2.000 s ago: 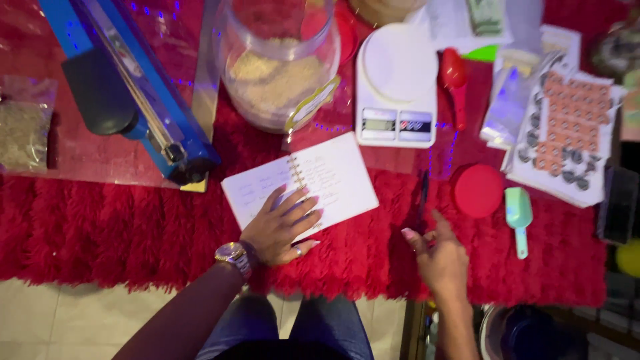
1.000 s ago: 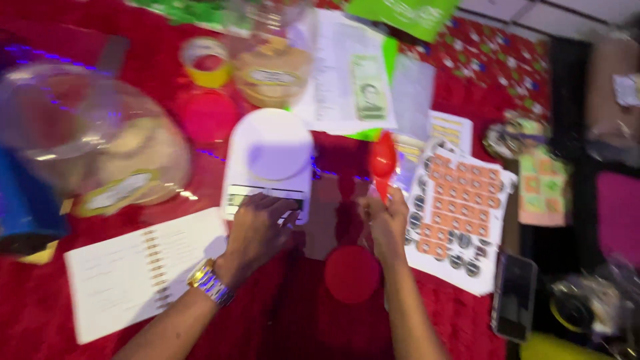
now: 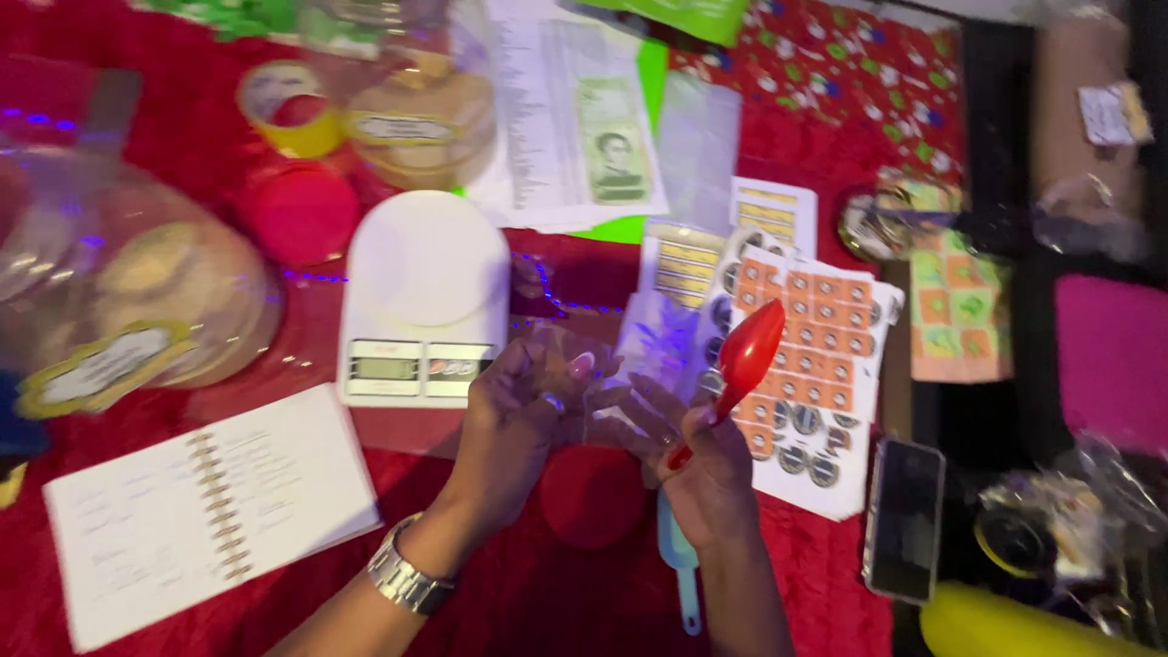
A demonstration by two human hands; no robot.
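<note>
My left hand, with a metal watch at the wrist, pinches a clear plastic bag just right of the white kitchen scale. In my right hand is a red plastic spoon, its bowl pointing up; the fingers of this hand also touch the bag. A round red lid lies below the bag. Beside it a light blue scoop is partly hidden by my right hand. An open spiral notebook with handwriting lies left of my left wrist.
A large clear jar of powder stands at the left, a smaller labelled jar behind the scale. Yellow tape and a pink-red lid lie between them. Sticker sheets and a phone are at the right.
My left hand has gone from the notebook to the scale's buttons, then right to the clear bag. My right hand has taken up the red spoon. The view has shifted right.
</note>
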